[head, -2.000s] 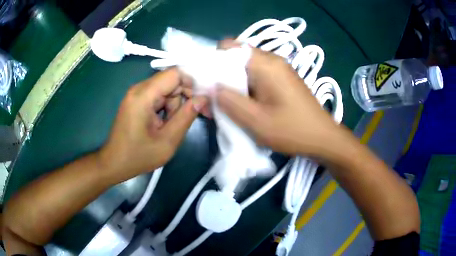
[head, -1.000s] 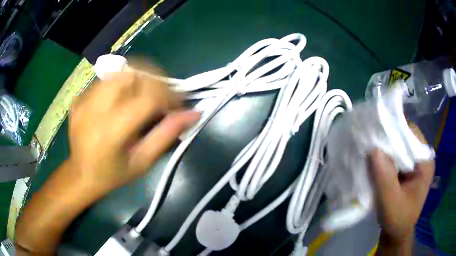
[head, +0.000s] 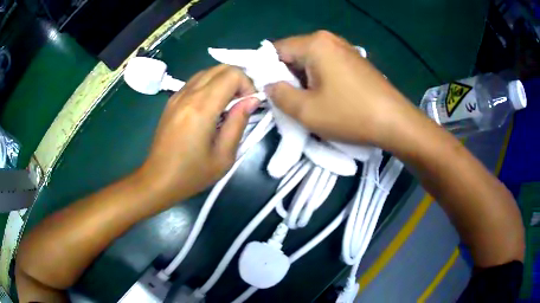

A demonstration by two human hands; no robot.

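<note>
My right hand grips a crumpled white cloth glove, whose finger-like tails hang over the coiled white cords. My left hand pinches a white cord beside the cloth, and the two hands' fingertips nearly meet. A white plug lies at the upper left of the green bench, left of my left hand. A second round plug lies lower centre. Ends of white power strips show at the bottom, cut off by the frame edge. The hands and cloth hide part of the coils.
A clear bottle with a yellow warning label lies along the bench's right side. The worn yellowish bench edge curves along the left, with a grey metal piece beside it. Grey floor with yellow lines shows at lower right.
My right hand has come back from the right side with the cloth to the cords at the centre. My left hand has moved right, from near the upper-left plug to the cloth.
</note>
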